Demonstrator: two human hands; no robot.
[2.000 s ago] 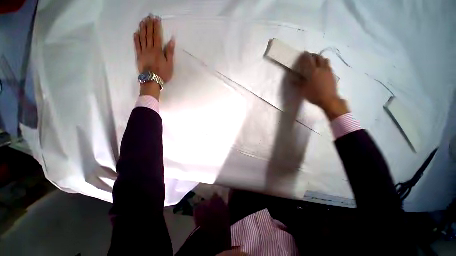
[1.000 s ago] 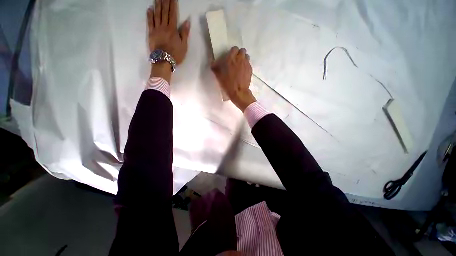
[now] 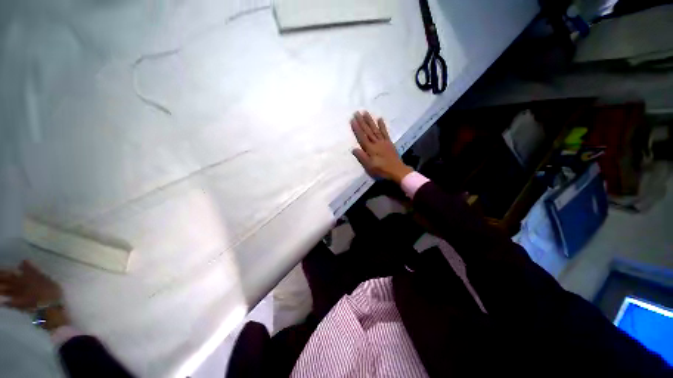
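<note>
White fabric is spread over the table, with thin dark pattern lines showing on it. My right hand lies flat near the table's near edge, fingers apart, holding nothing. My left hand is at the lower left, slightly blurred and close to the picture's edge; it rests on the white material with nothing seen in it. A cream bar-shaped weight lies just beyond my left hand, not held. A second cream weight is at the top, cut off by the picture's edge.
Black shears lie on the fabric beyond my right hand. A marked rule strip runs along the near table edge. To the right, below the table, are an open brown box, a blue folder and a lit screen.
The view has turned to the right. My right hand has let go of the cream weight and moved to the near edge, lying flat. My left hand now shows at the far lower left.
</note>
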